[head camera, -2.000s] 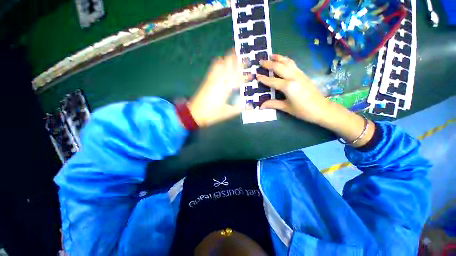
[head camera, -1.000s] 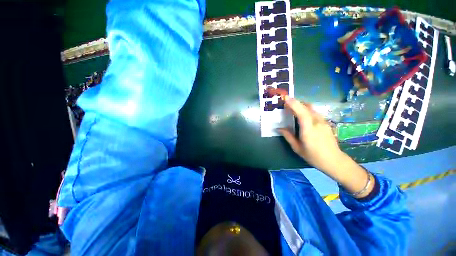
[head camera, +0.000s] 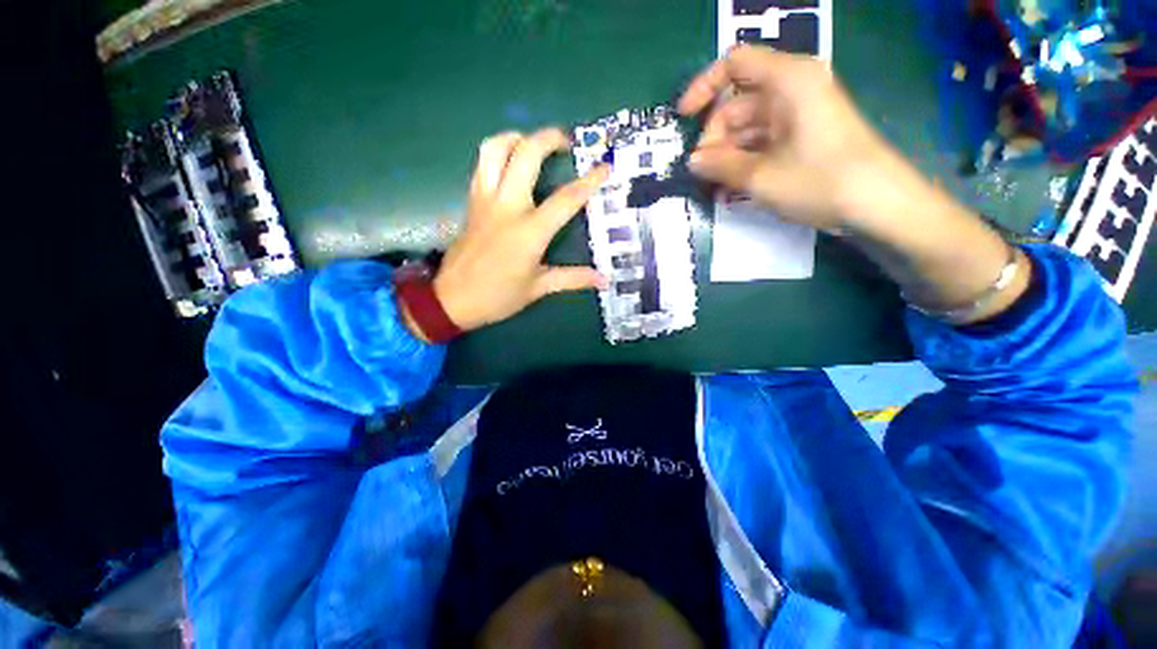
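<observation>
A silver-white phone assembly (head camera: 679, 285) lies upright in front of me, circuitry at its far end. My left hand (head camera: 508, 235) is at its left side, fingertips and thumb on its edge, steadying it. My right hand (head camera: 793, 140) is at its upper right, with a small black sticker (head camera: 657, 190) at its fingertips, over the phone's upper part. Whether the sticker touches the phone all over cannot be told. A white sticker sheet (head camera: 764, 247) with black shapes at its far end lies right of the phone, partly under my right hand.
Two similar phone assemblies (head camera: 235, 190) lie side by side at the left. Spare sticker sheets (head camera: 1123, 209) lie at the far right, by a red-rimmed bin (head camera: 1040, 95) of blue and clear scraps. A pale worn rail (head camera: 165, 25) runs at the upper left.
A phone assembly now lies in front of me. My left hand has come back from the far left to its side. My right hand has moved from the sheet to the phone with a black sticker.
</observation>
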